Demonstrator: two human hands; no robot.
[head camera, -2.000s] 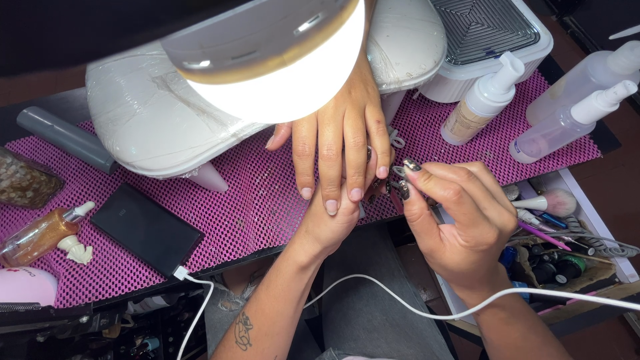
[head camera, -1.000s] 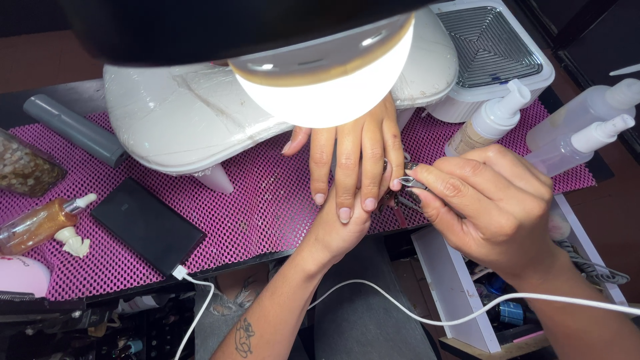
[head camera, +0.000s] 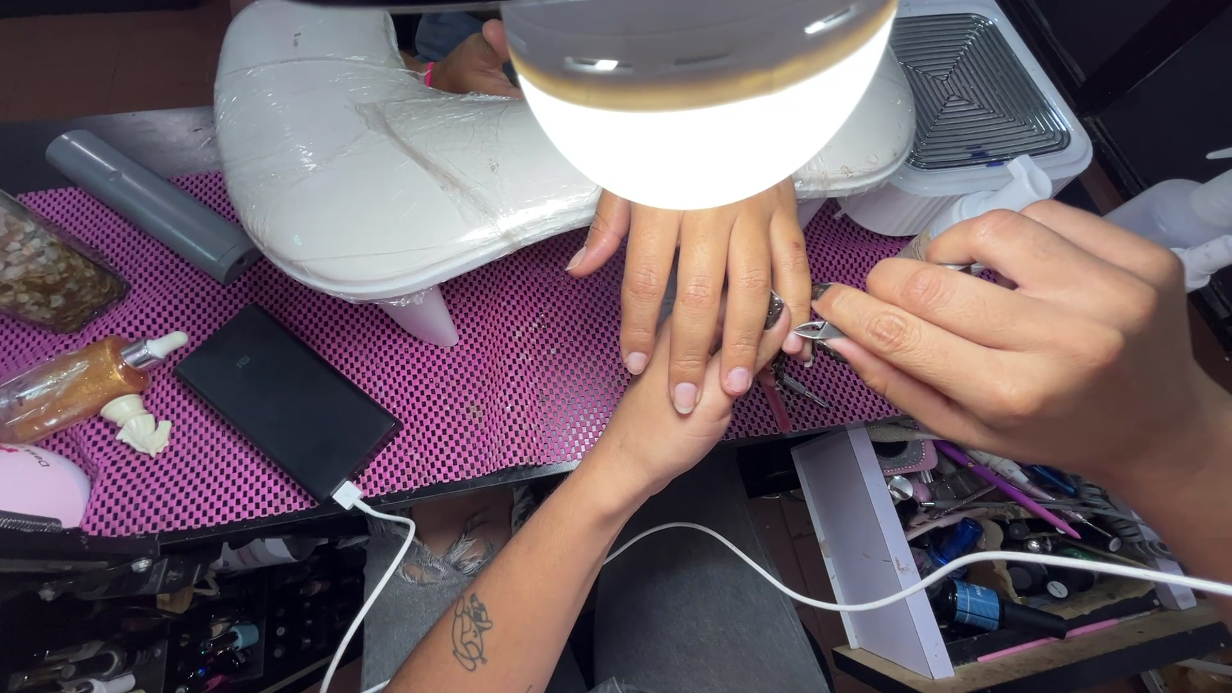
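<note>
My left hand (head camera: 674, 414) is under another person's hand (head camera: 707, 279), holding it from below near the little finger; my left fingers are partly hidden. That person's fingers point toward me, with short, bare-looking nails. My right hand (head camera: 1020, 327) grips metal cuticle nippers (head camera: 818, 330), their jaws at the tip of the person's little finger. Most of the nippers' handles are hidden in my right palm. A bright round lamp (head camera: 712, 125) hangs over the person's wrist, in front of a white armrest wrapped in clear film (head camera: 414, 164).
A black power bank (head camera: 289, 399) with a white cable (head camera: 385, 558) lies on the pink mesh mat (head camera: 500, 385). Left are a gray cylinder (head camera: 149, 202), a dropper bottle (head camera: 77, 385) and a jar (head camera: 48, 269). A vented white device (head camera: 972, 96) stands back right. An open drawer (head camera: 871, 558) holds polish bottles and tools.
The nippers' jaws are at the little fingertip, as one second ago; two seconds ago they were a little away from it. The view has shifted, and the other person's second hand now shows behind the armrest.
</note>
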